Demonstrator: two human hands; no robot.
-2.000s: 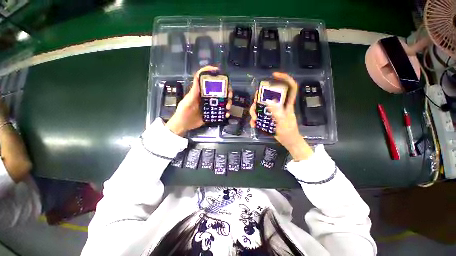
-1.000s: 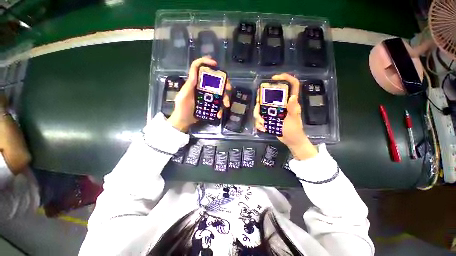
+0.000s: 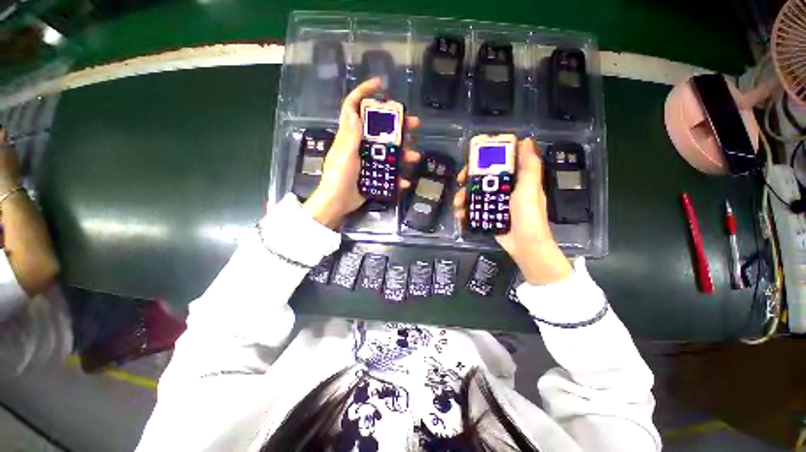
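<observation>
My left hand (image 3: 340,177) holds a keypad phone (image 3: 380,150) upright, its gold-framed screen and keys facing me. My right hand (image 3: 528,203) holds a second keypad phone (image 3: 490,185), also face towards me with its screen lit. Both phones are above a clear blister tray (image 3: 603,177). Several black phones lie back side up in the tray pockets, one (image 3: 429,192) tilted between my hands. A row of small dark labelled rectangles, possibly batteries (image 3: 396,281), lies on the bench below the tray.
A red marker pen (image 3: 697,243) and a thin pen (image 3: 733,245) lie to the right. A smartphone (image 3: 725,119) leans on the pink fan base (image 3: 685,128); cables and a power strip (image 3: 786,216) are at far right. Another person's arm (image 3: 26,229) shows at far left.
My left hand has turned its phone more upright and raised it slightly. The right phone stays in my hand, and my right thumb has left its keys since the earliest frame. The whole view has shifted slightly.
</observation>
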